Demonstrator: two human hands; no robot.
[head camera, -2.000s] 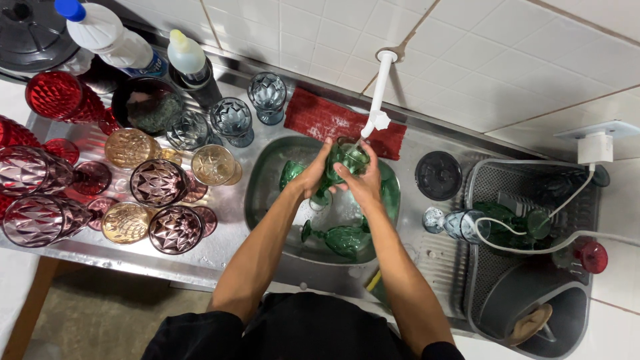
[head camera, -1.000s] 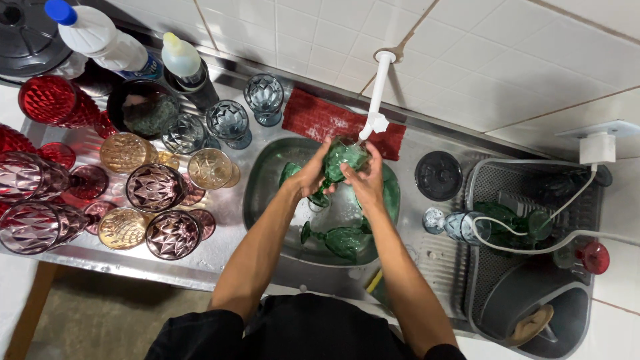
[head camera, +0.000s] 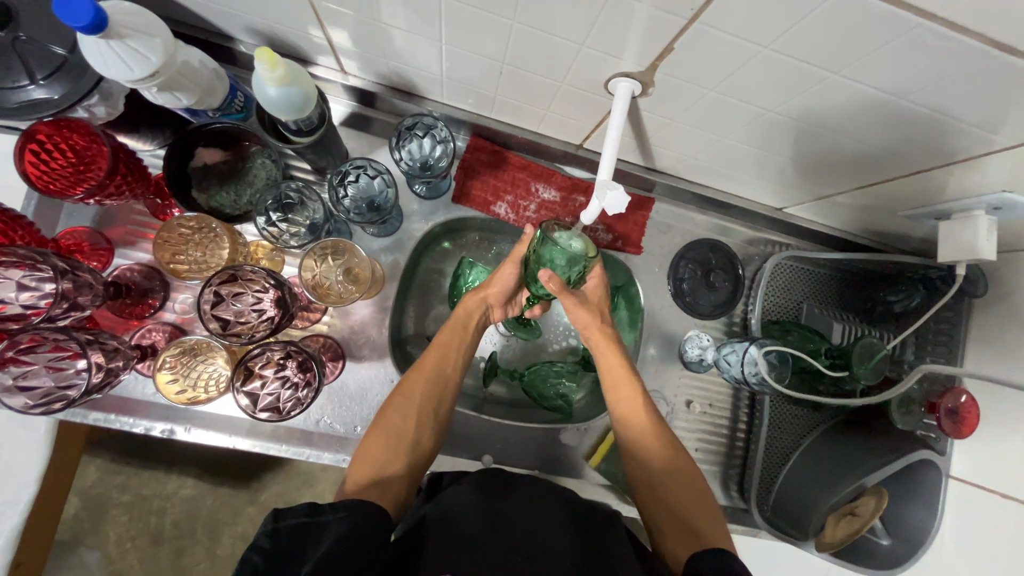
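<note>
A green glass goblet (head camera: 560, 258) is held between both hands under the white plastic faucet (head camera: 612, 160), its mouth tilted up at the spout. My left hand (head camera: 510, 280) wraps its left side and the stem. On its right side lies my right hand (head camera: 584, 296), thumb across the bowl. Water or foam shows inside the rim. Below, in the steel sink basin (head camera: 408, 320), lie more green goblets, one on its side (head camera: 552, 382) and another (head camera: 467, 280) at the left, partly hidden by my left hand.
Blue, amber, purple and red goblets crowd the left counter beside bottles (head camera: 152, 60). Behind the sink lies a red cloth (head camera: 512, 180). A grey dish rack (head camera: 756, 448) at right holds glassware and a dark pot. A white cable (head camera: 904, 388) crosses it; a sponge (head camera: 612, 464) sits by the front edge.
Between my hands, the green goblet has turned from a sideways lie to mouth up towards the spout, with its stem and foot now showing below. Both hands have shifted their hold on it.
</note>
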